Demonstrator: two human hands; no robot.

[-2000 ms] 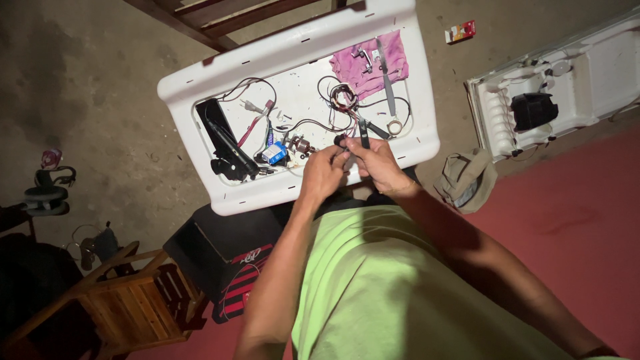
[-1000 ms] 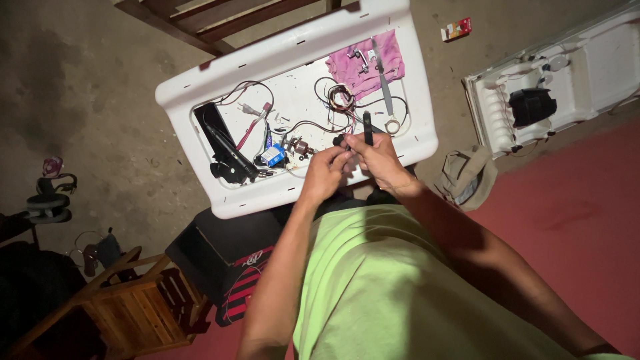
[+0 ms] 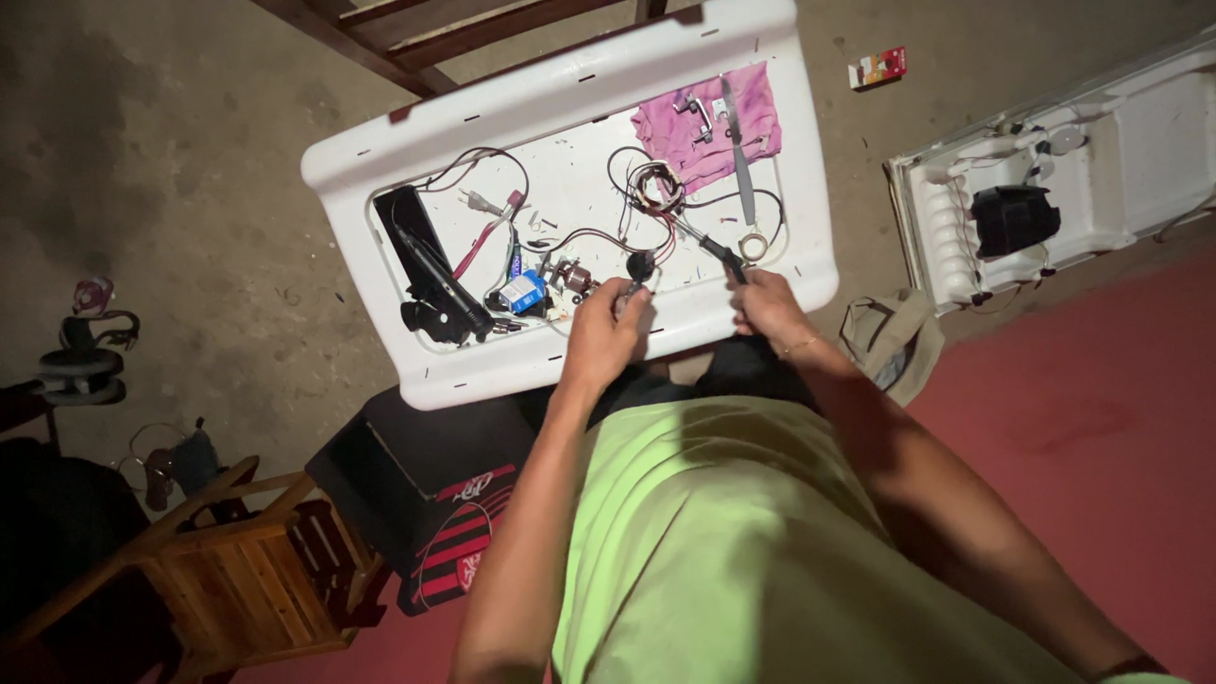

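Observation:
My left hand (image 3: 608,323) grips a small dark part with a round black end (image 3: 640,266), joined to thin wires. My right hand (image 3: 768,306) is closed on the black handle of a soldering iron (image 3: 719,254), whose metal shaft points up-left to the red and black wires below a wound coil (image 3: 657,187). A roll of tape (image 3: 753,248) lies just beyond the right hand. Left of my left hand are a small motor rotor (image 3: 576,276), a blue box-like object (image 3: 522,292) and a black cylindrical tool (image 3: 456,293). A knife (image 3: 738,157) rests partly on a pink cloth (image 3: 665,128).
Everything lies in a white plastic panel with raised rims (image 3: 356,256). A wooden frame (image 3: 418,43) stands beyond it, a wooden chair (image 3: 252,579) at lower left. At right are a beige bag (image 3: 917,347), a red box (image 3: 879,68) and another white panel (image 3: 1102,180).
My hands were close together over the near rim; now they are apart. The right hand has moved right, and the black-handled tool now slants toward the coil's wires.

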